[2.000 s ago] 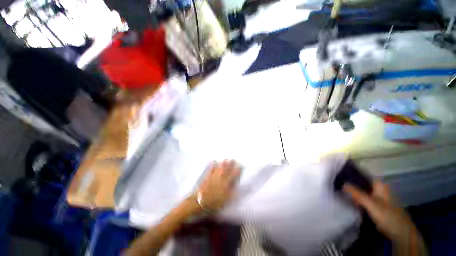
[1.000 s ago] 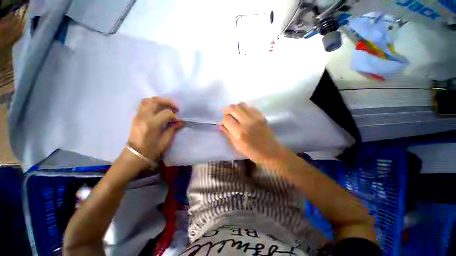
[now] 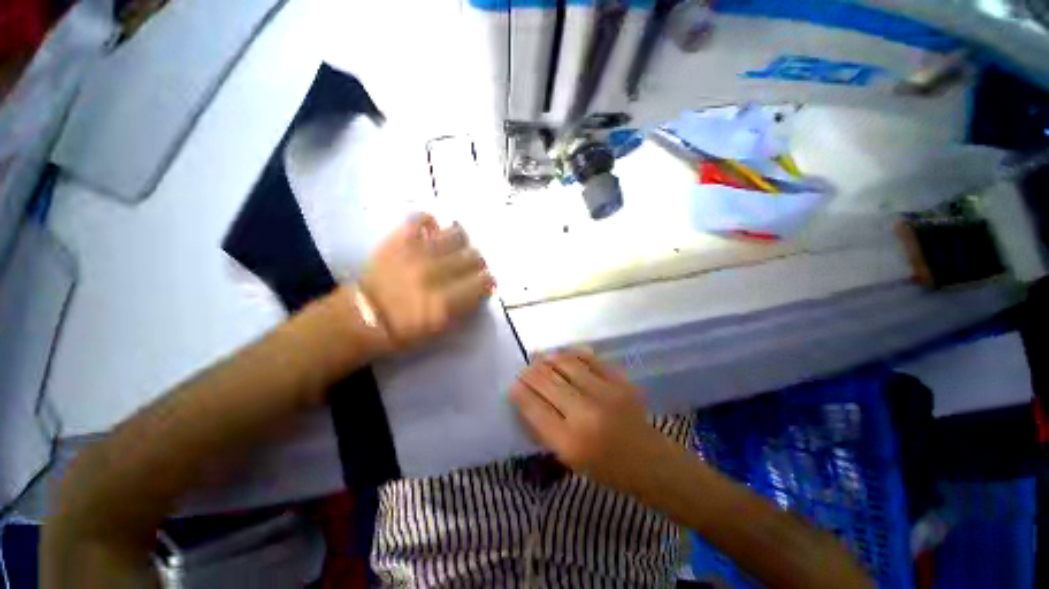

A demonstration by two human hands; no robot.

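A pale grey cut panel lies on the table in front of the sewing machine. A matte black panel shows as a curved strip along its left side. My left hand presses on the light panel just left of and below the presser foot, fingers bent. My right hand lies on the panel's right edge near the table front, fingertips on the cloth. A thin dark line runs along the panel's edge between my hands. Whether my fingers pinch the cloth is unclear.
Stacked grey panels lie at the left. A white holder with red and yellow handles sits on the machine bed. A blue crate is below the table at the right. A dark knurled knob is beside the needle area.
The light panel has been turned and moved up toward the needle, its black strip now on the left. My left hand has moved up and right; my right hand has moved lower.
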